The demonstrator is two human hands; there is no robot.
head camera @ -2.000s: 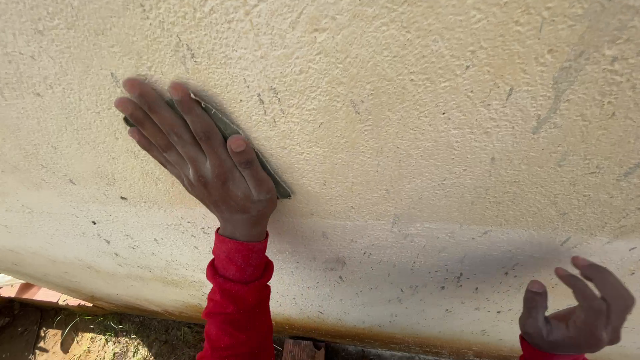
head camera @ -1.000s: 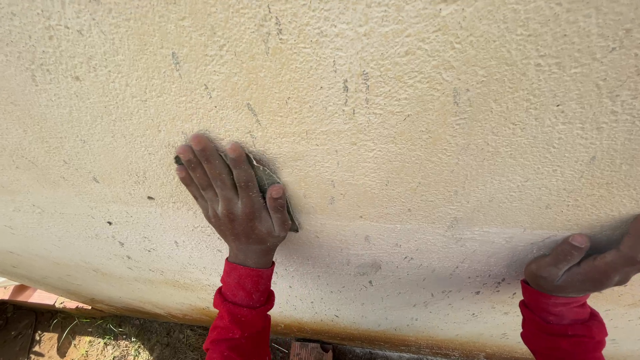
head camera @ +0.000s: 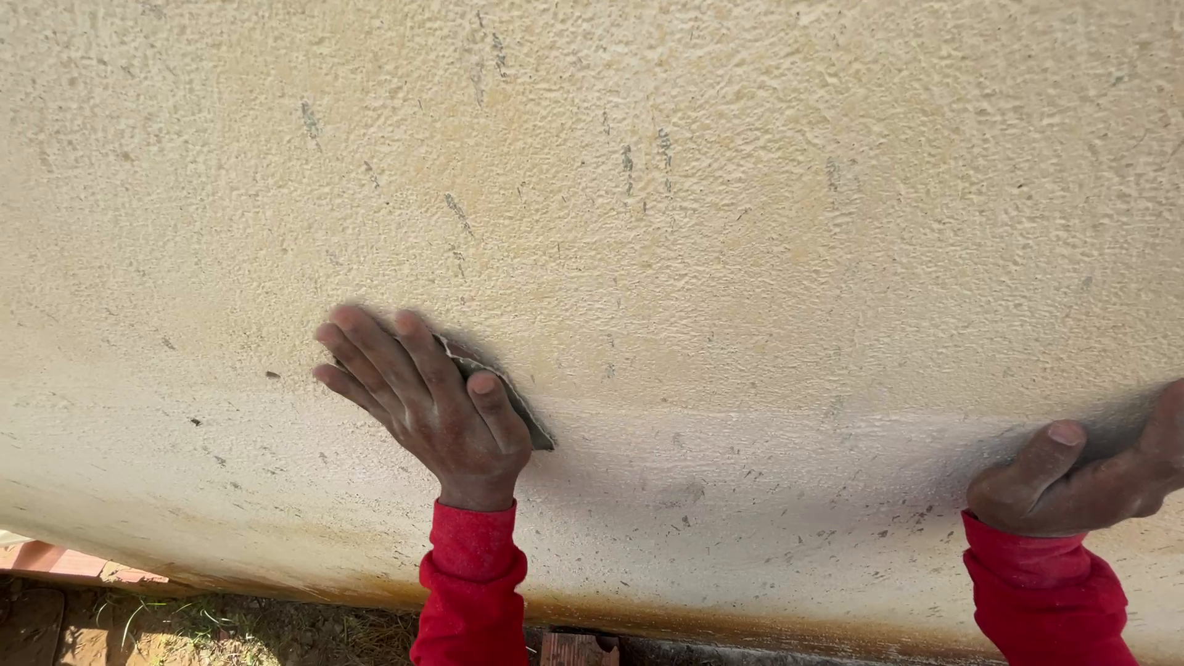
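Observation:
My left hand (head camera: 435,407), in a red sleeve, presses a thin, dark green sheet with a torn edge (head camera: 527,412) flat against a rough, cream-painted wall (head camera: 740,277). The sheet looks like sandpaper; most of it is hidden under the palm and fingers. At the right edge of the view, my right hand (head camera: 1073,472) rests at the wall with its thumb raised and its fingers partly cut off by the frame. I see nothing in it. Grey scuff marks dot the wall above both hands.
Along the wall's rust-stained foot lies bare soil with some grass (head camera: 203,629). Reddish bricks or tiles (head camera: 74,562) lie at the lower left, and a reddish brick piece (head camera: 579,649) stands at the bottom centre.
My left hand has moved down the wall with the sheet beneath it. My right hand, held up with curled fingers two seconds ago, has come to the wall at the right.

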